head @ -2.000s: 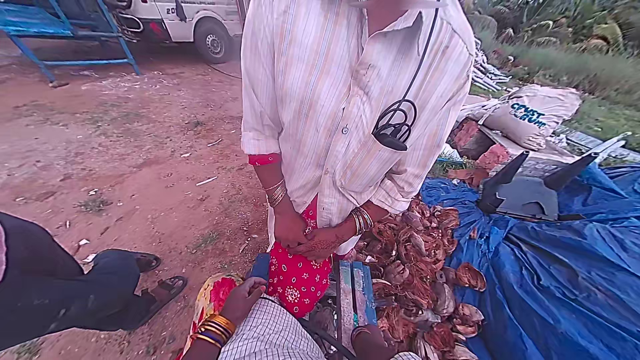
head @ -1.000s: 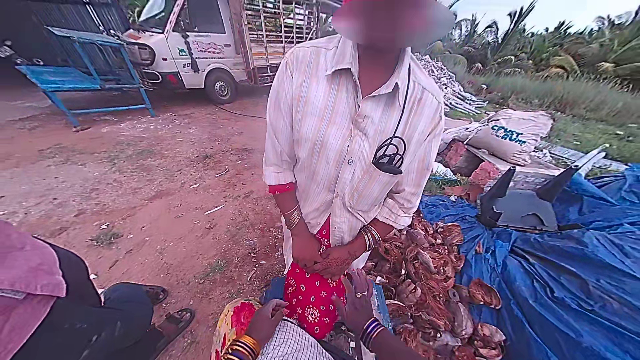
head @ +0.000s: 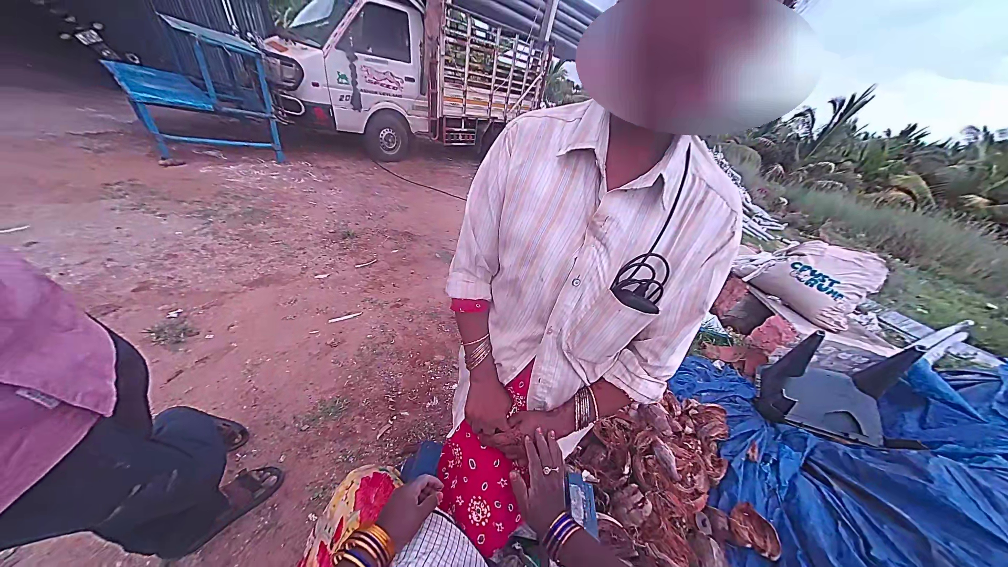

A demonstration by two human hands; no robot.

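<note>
My left hand (head: 411, 508), with yellow and dark bangles at the wrist, rests low in the view with its fingers curled; whether anything is in it cannot be told. My right hand (head: 542, 484), wearing a ring and purple bangles, is raised with its fingers spread and nothing visible in it. It is close to the clasped hands (head: 504, 429) of a person in a striped shirt (head: 567, 260) who faces me. That person's red patterned cloth (head: 476, 488) hangs between my hands. A black cable (head: 642, 283) is coiled in the shirt pocket.
Coconut husks (head: 654, 472) lie in a heap at the right, beside a blue tarpaulin (head: 819, 504) with a black plastic piece (head: 835, 405) on it. Behind are a filled sack (head: 827, 283), a white truck (head: 370, 79) and a blue metal stand (head: 169, 87). Another person's leg (head: 157, 472) is at the left.
My right hand has come up from the bottom edge towards the other person's hands. The view has tilted up, showing more of the truck. The person facing me keeps their hands clasped.
</note>
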